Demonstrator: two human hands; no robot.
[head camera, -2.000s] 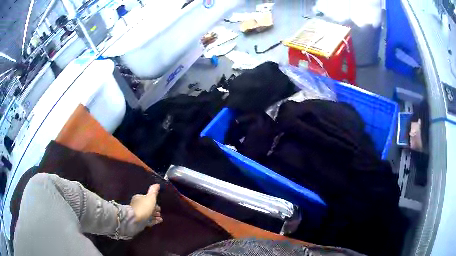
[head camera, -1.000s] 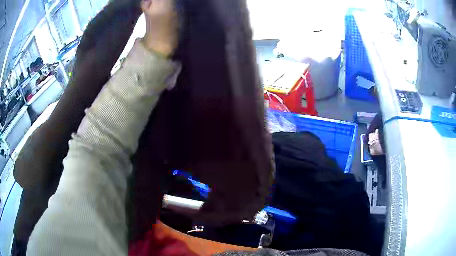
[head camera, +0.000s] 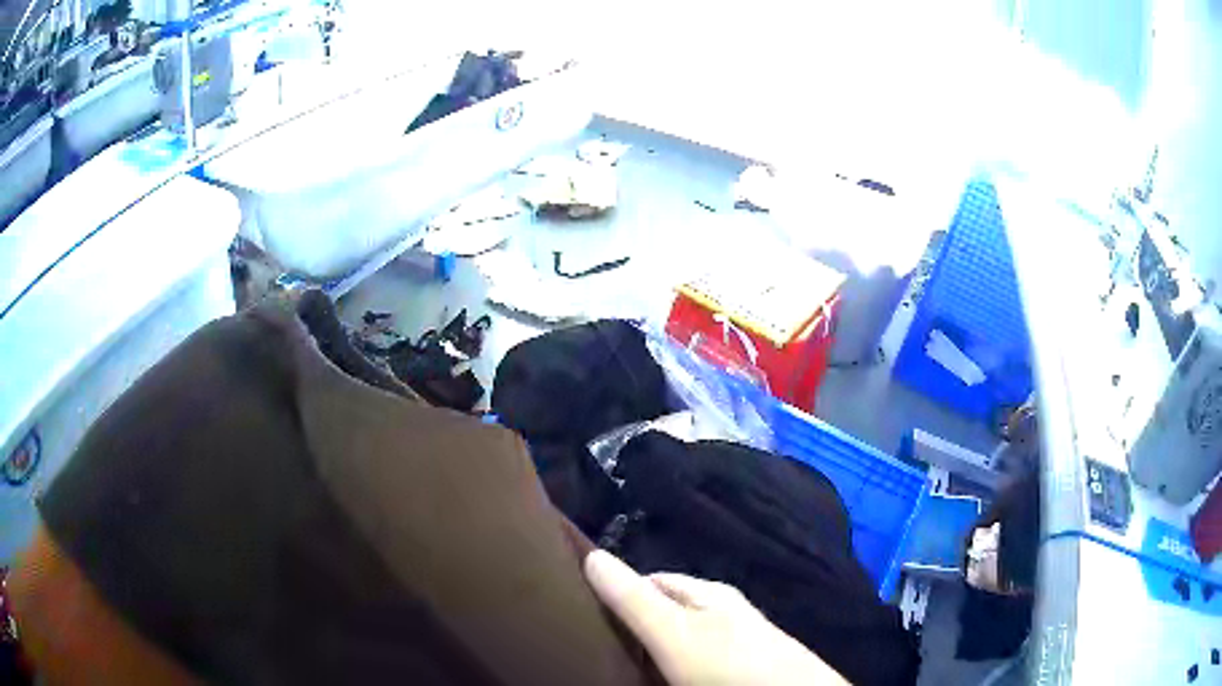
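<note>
A large brown-black cloth piece (head camera: 308, 496) fills the lower left, raised over an orange surface (head camera: 81, 616). My right hand (head camera: 710, 630), bare and cut off by the bottom edge, grips the cloth's right edge with the thumb on top; its other fingers are mostly hidden. My left hand is not visible. Black fabric heaps (head camera: 751, 523) lie beyond the cloth, in and beside a blue crate (head camera: 844, 469).
A red box with a yellow-edged top (head camera: 751, 322) stands behind the crate. A blue crate (head camera: 965, 315) stands farther right. A white sewing table (head camera: 1106, 603) with a machine is at the right. White table sections run at the left. Scraps lie on the floor.
The cloth lay flat, then was lifted high by my left hand, and now spreads lower at the left. My left arm has left view; my right hand has appeared. The view has shifted.
</note>
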